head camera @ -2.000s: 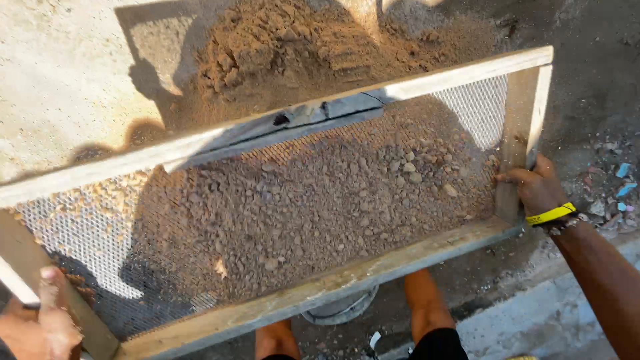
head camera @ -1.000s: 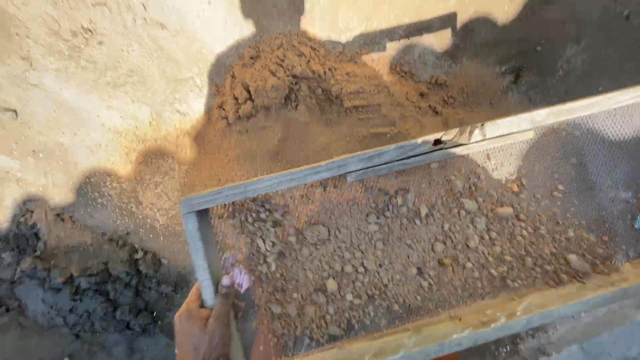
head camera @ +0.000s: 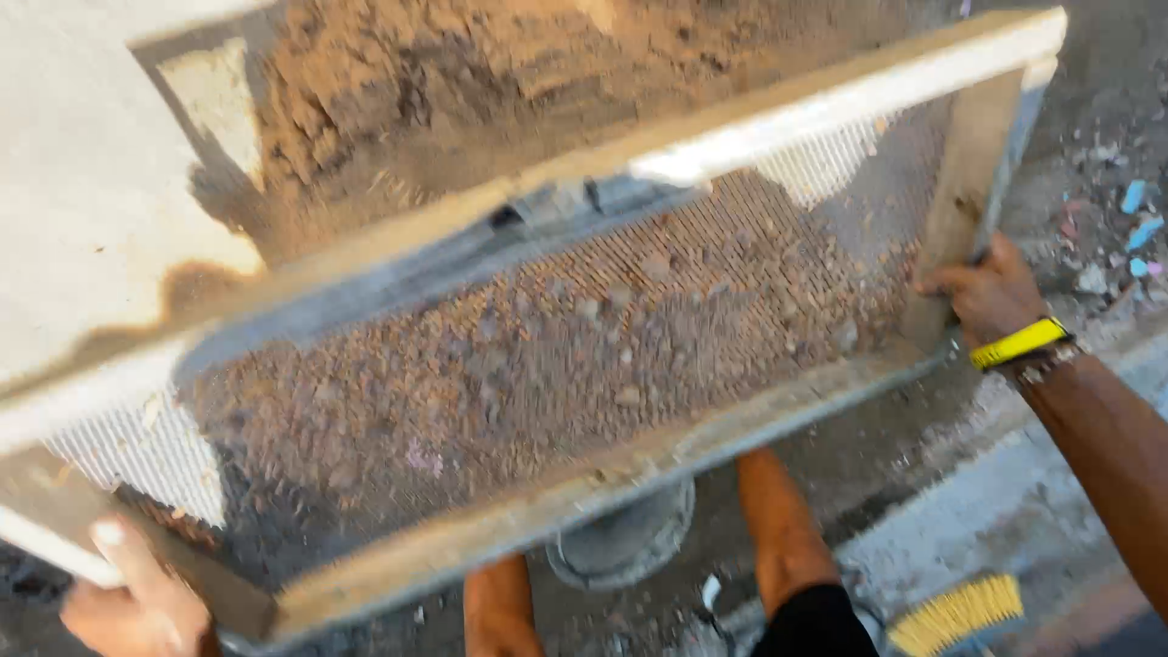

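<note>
A long wooden-framed mesh sieve point(head camera: 630, 465) spans the view, tilted with its right end higher in the picture. Gravel and small stones point(head camera: 547, 365) lie on its mesh, blurred by motion. My left hand point(head camera: 137, 593) grips the short end board at the lower left, thumb on top. My right hand point(head camera: 985, 292), with a yellow wristband, is closed around the short end board at the right. A heap of brown sand point(head camera: 438, 91) lies beyond the upper rail, partly hidden by it.
Below the lower rail are a bucket point(head camera: 630, 534), partly hidden by the sieve, and my legs point(head camera: 785, 529). A yellow-bristled brush point(head camera: 958, 616) lies at the lower right. Bits of rubble and blue scraps point(head camera: 1141, 228) are on the ground at the right, beside a concrete edge point(head camera: 985, 511).
The view has swung widely, bringing my right hand, my legs and the bucket back into sight. The gravel has shifted across the mesh. My left hand still holds the sieve's left end.
</note>
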